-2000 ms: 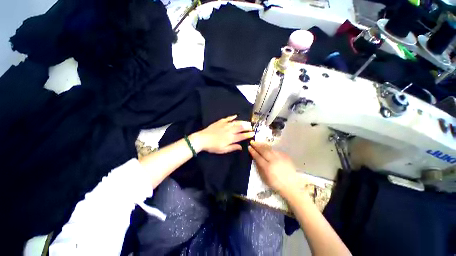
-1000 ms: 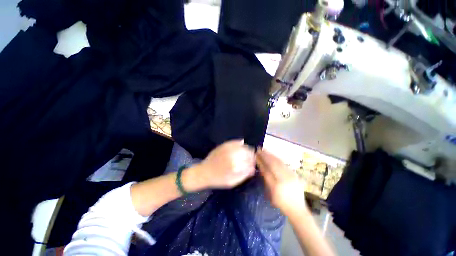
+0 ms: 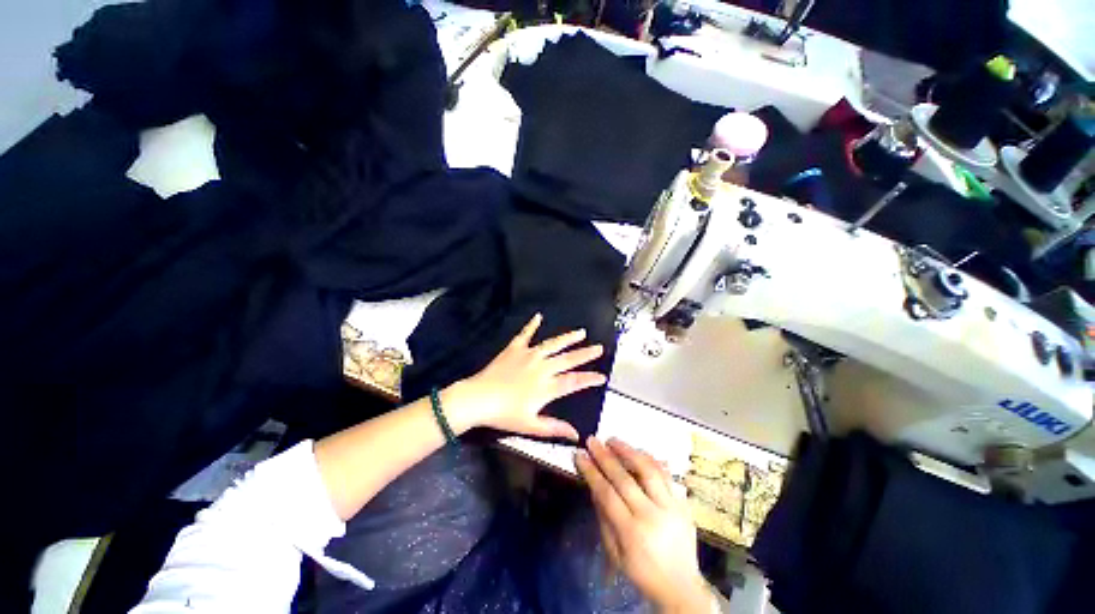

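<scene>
A black panel (image 3: 558,270) lies on the white sewing table, its right edge running from the needle area toward the front edge. My left hand (image 3: 528,384) lies flat on the panel with its fingers spread. My right hand (image 3: 636,510) is at the panel's front right corner, its fingertips on or near the cloth edge; whether they pinch it cannot be told. The needle and presser foot (image 3: 627,314) are at the panel's right edge. The white sewing machine head (image 3: 841,282) stands to the right. A large black garment mass (image 3: 168,312) joins or overlaps the panel at the left.
A dark stacked bundle (image 3: 913,528) lies at the lower right under the machine arm. Spare black panels (image 3: 612,126) lie behind the needle. A pink-topped pot (image 3: 739,134) and thread cones (image 3: 1054,156) are behind the head. The front edge (image 3: 720,486) is chipped.
Both hands have moved from the needle toward the table's front edge. The left hand, a closed blur one second ago, is now spread flat on the panel. The camera view has also shifted.
</scene>
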